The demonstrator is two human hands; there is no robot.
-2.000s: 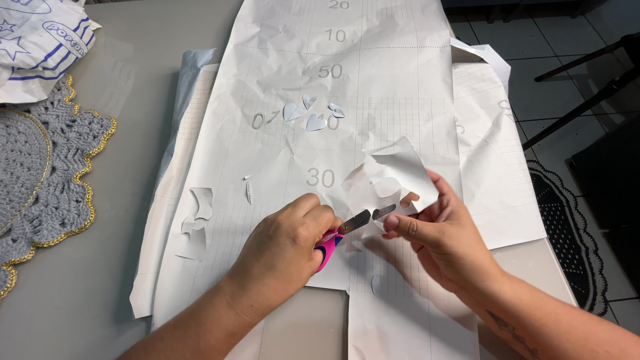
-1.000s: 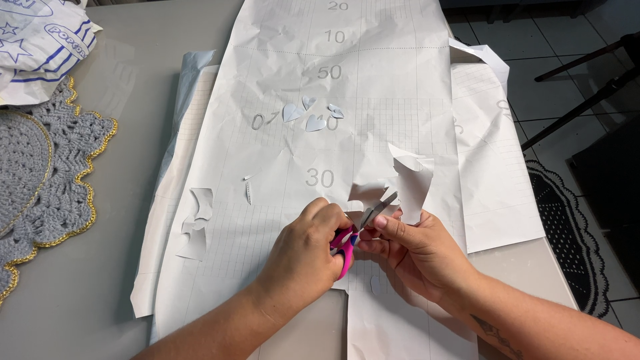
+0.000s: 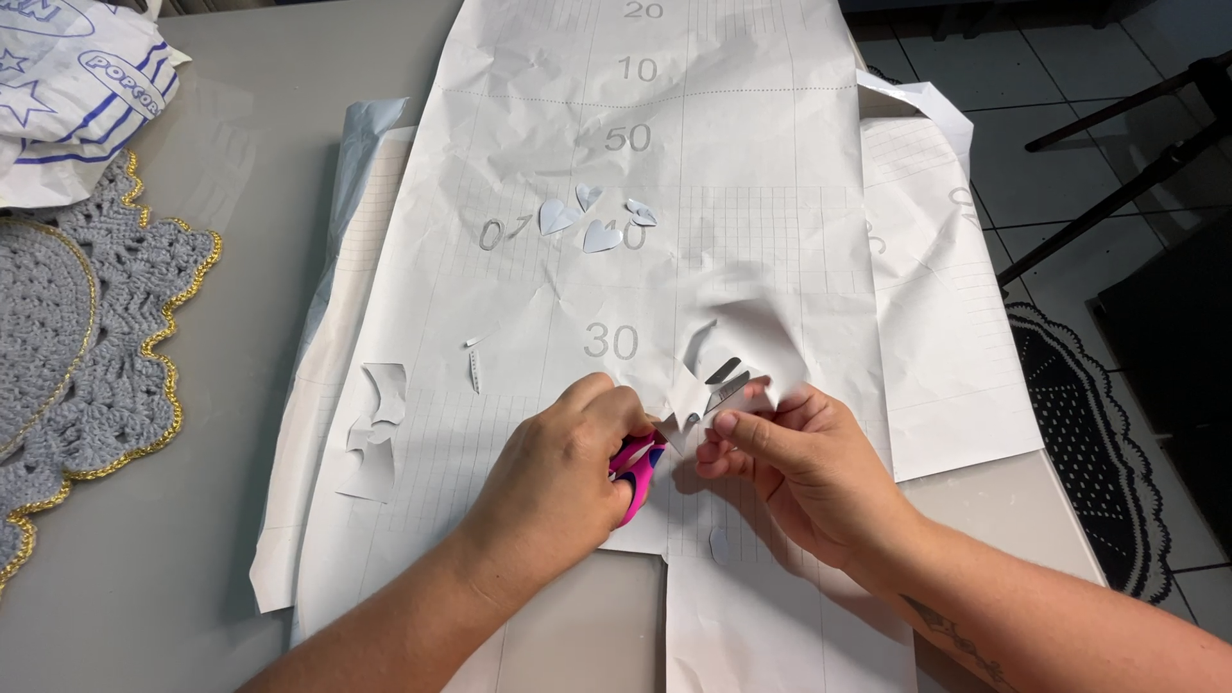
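Observation:
My left hand [image 3: 568, 462] grips the pink and blue handles of a pair of scissors [image 3: 636, 481]. The metal blades point up and right, slightly apart, through a piece of white paper [image 3: 760, 332]. Fingers and thumb of my right hand [image 3: 808, 462] pinch that paper just right of the blades; it is curled and partly blurred. Several small paper hearts [image 3: 603, 237] lie above on a large printed paper sheet [image 3: 500, 289]. Paper offcuts [image 3: 375, 433] with curved cut edges rest at the sheet's left side, and thin slivers [image 3: 474, 371] lie nearer the middle.
A gray crocheted mat [image 3: 125, 327] with a gold edge lies at the left, under a crumpled printed popcorn bag [image 3: 87, 96]. More paper [image 3: 953, 385] spreads beneath the large sheet on the gray table [image 3: 241, 289]. Beyond the right edge are a tiled floor and a black-and-white rug [image 3: 1078, 433].
The held paper has turned and curled between my hands. The scissors' blades now show through it, where one second ago they lay in front of my right fingers. The hearts have not moved.

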